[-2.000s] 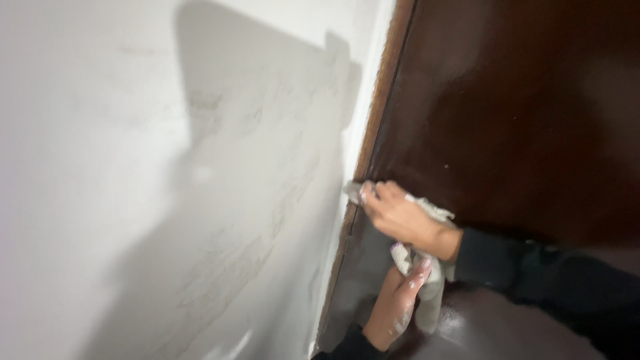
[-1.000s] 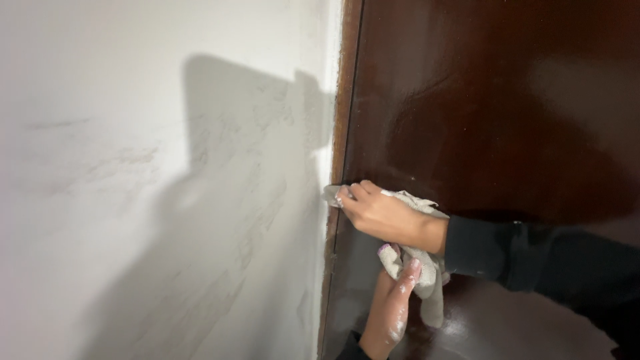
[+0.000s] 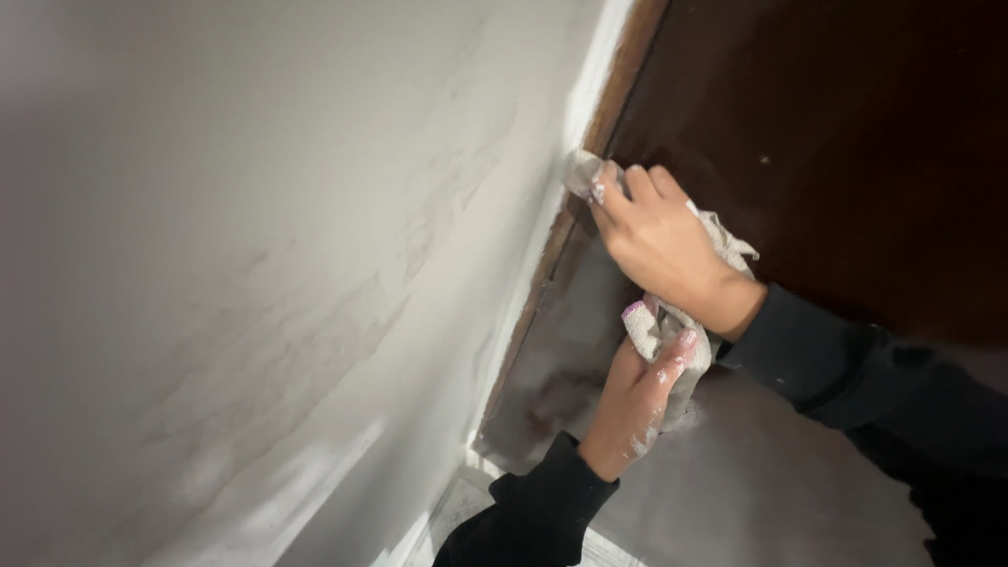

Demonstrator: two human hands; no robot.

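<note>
My right hand (image 3: 657, 228) pinches a small greyish, pale piece (image 3: 587, 172) between thumb and fingers. The piece rests at the brown wooden edge strip (image 3: 602, 118), where the white wall meets the dark brown door-like panel; its kind cannot be told. Lower down, my left hand (image 3: 642, 394) grips a bundled off-white knit cloth (image 3: 689, 366), which has a purple-edged part and looks like a work glove. More of the cloth shows behind my right wrist. White residue marks my left thumb and hand and my right fingertips.
The white wall (image 3: 315, 197) at left has grey patches and a shadow across it. A glossy dark brown panel (image 3: 850, 157) stands at right. Pale floor (image 3: 453, 504) shows at the bottom, beside the wall's foot.
My right hand and the small piece have moved down along the edge strip, with my left hand and the cloth still just below. The view has tilted and now takes in the floor.
</note>
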